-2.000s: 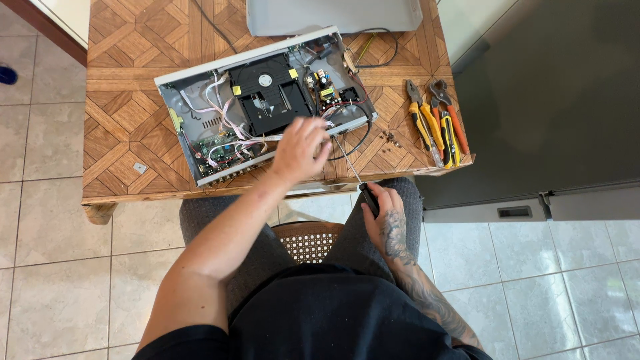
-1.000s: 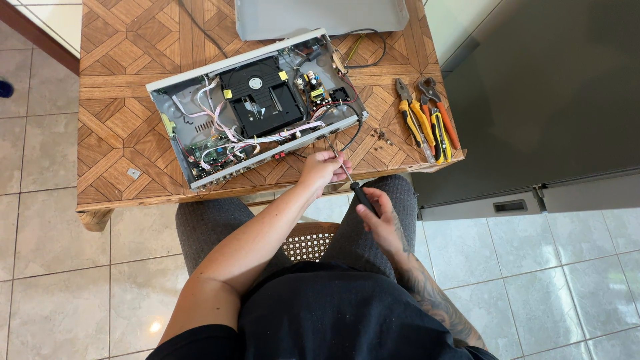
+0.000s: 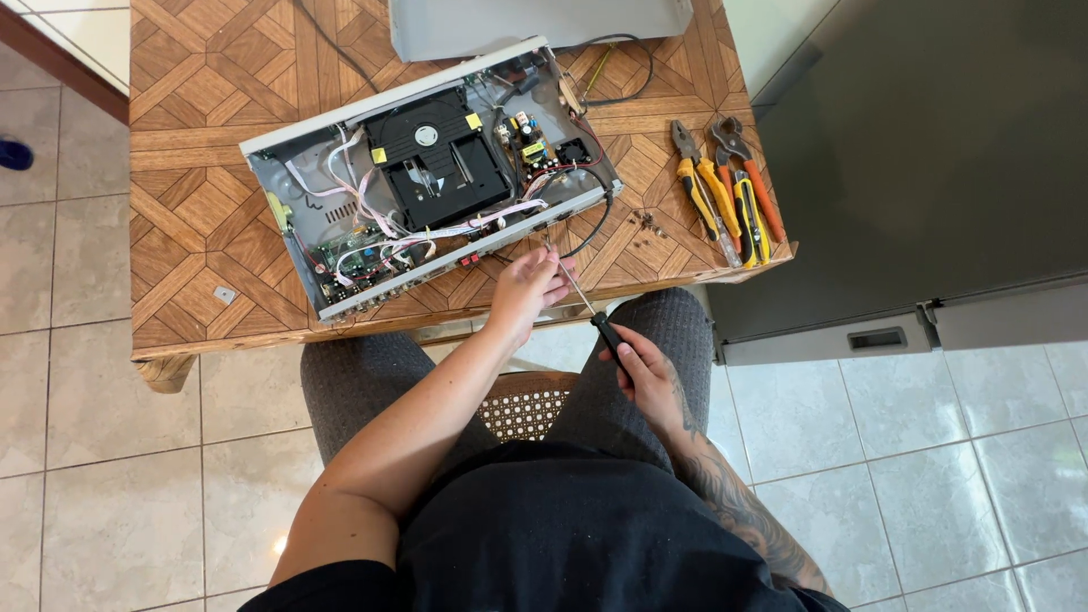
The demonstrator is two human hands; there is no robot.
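An opened disc player chassis (image 3: pixel 331 212) lies at an angle on the table, its black disc drive (image 3: pixel 446 170), circuit boards and ribbon cables exposed. My right hand (image 3: pixel 639 361) grips the black handle of a screwdriver (image 3: pixel 609 333), whose long shaft slants up and left toward the chassis's near edge. Just outside that edge, my left hand (image 3: pixel 535 285) has its fingertips around the shaft near the tip. Whether the tip touches the chassis is hidden by the fingers. A black cable (image 3: pixel 605 223) loops out beside my left hand.
Several small screws (image 3: pixel 648 225) lie right of the chassis. Combination pliers (image 3: pixel 701 183), orange-handled pliers (image 3: pixel 748 170) and a yellow utility knife (image 3: pixel 750 221) rest near the table's right edge. A grey metal cover (image 3: pixel 527 25) is at the back, a small metal plate (image 3: pixel 224 295) at the left.
My left hand has moved from over the chassis's near edge to the screwdriver shaft just outside it. The screwdriver stays in my right hand.
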